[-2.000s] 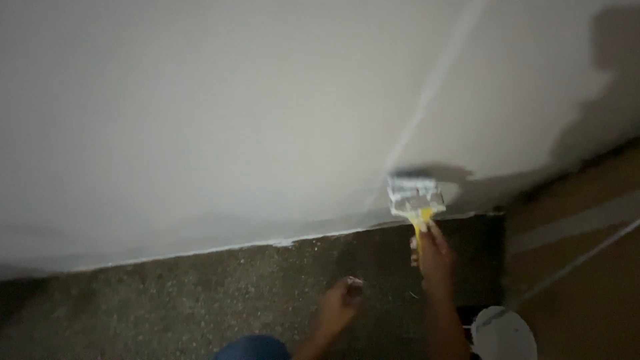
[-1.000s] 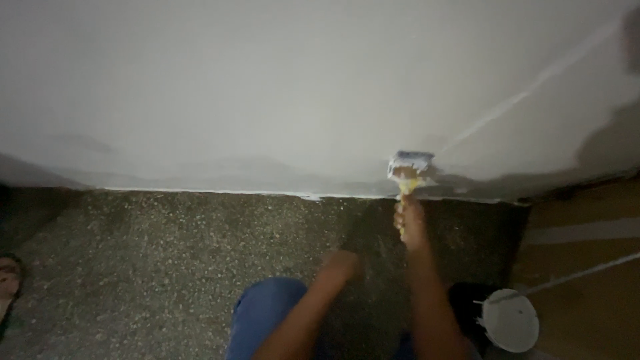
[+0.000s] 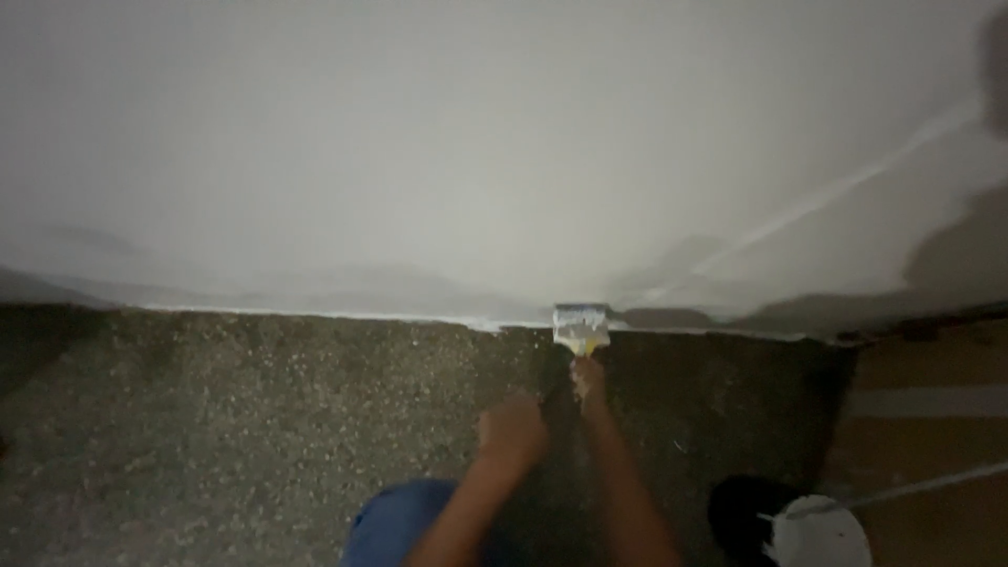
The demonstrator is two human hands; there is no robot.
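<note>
My right hand [image 3: 587, 378] grips the handle of a wide paintbrush [image 3: 581, 323], which has a yellow part near the handle and white paint over its head. The bristle end points up and touches the foot of the pale wall [image 3: 394, 157], close to the floor line. My left hand [image 3: 513, 425] is just left of and below the brush, above the speckled floor [image 3: 276, 409]; its fingers are blurred, so whether it is closed or holds anything is unclear.
At the lower right, a dark bucket [image 3: 732, 512] stands beside a round white surface [image 3: 819, 531], with a thin pale stick or line running off to the right. A brown surface [image 3: 929, 449] borders the floor there. My knee in blue cloth [image 3: 398, 520] is at the bottom.
The brush in my right hand has come down from higher on the wall to its bottom edge. My left hand stays low beside it. The view has shifted somewhat.
</note>
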